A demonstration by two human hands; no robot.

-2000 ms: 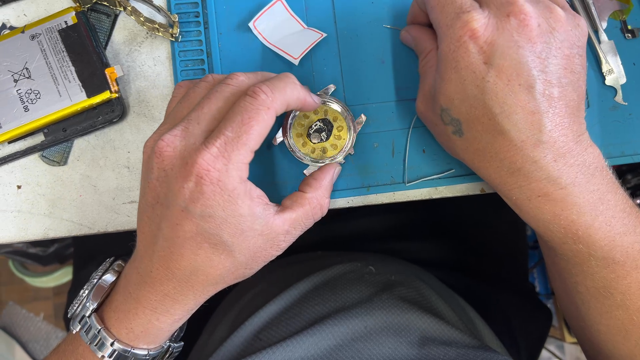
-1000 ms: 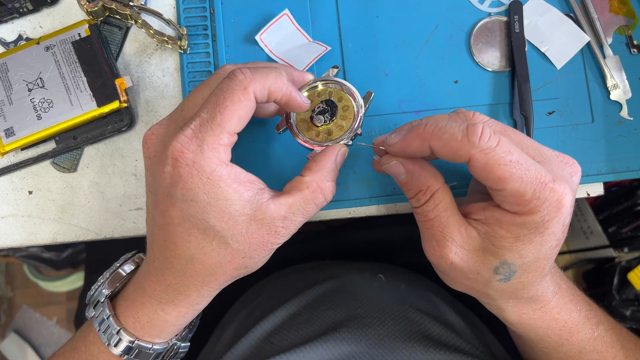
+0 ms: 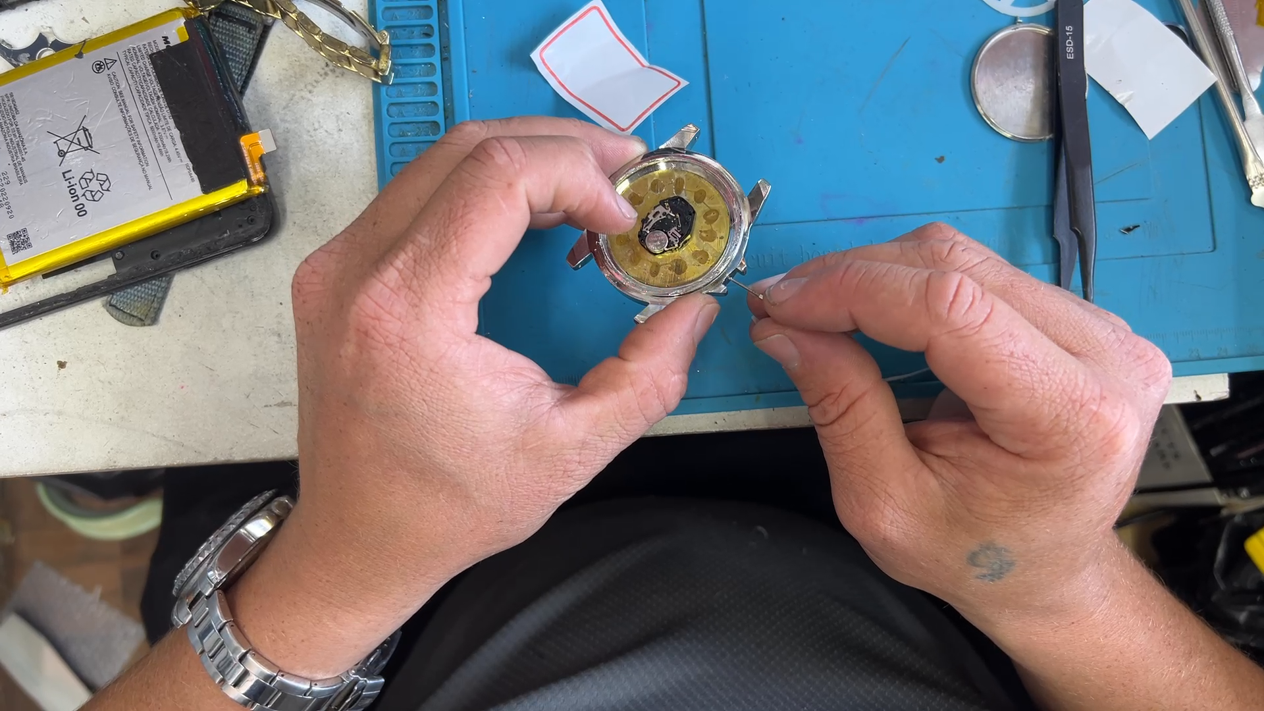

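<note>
My left hand (image 3: 464,336) grips an open-backed metal watch case (image 3: 675,227) between thumb and fingers, above the edge of a blue work mat. Inside the case a gold-coloured ring surrounds a small dark watch movement (image 3: 667,225). My right hand (image 3: 958,395) pinches a thin metal pin or stem (image 3: 743,287) between thumb and index finger. The pin's far end reaches the lower right side of the case; whether it sits inside a hole cannot be told. A steel wristwatch (image 3: 237,602) is on my left wrist.
Black tweezers (image 3: 1072,148) lie on the blue mat (image 3: 820,128) beside a round metal disc (image 3: 1014,83) and white paper (image 3: 1145,64). A red-bordered sticker (image 3: 607,69) lies behind the case. A phone battery (image 3: 99,138) and gold-coloured bracelet (image 3: 331,35) are at the left; metal tools (image 3: 1224,89) at the far right.
My right hand has come from the upper right of the mat to the case's lower right side, the thin pin now showing in its fingers. My left hand still holds the case.
</note>
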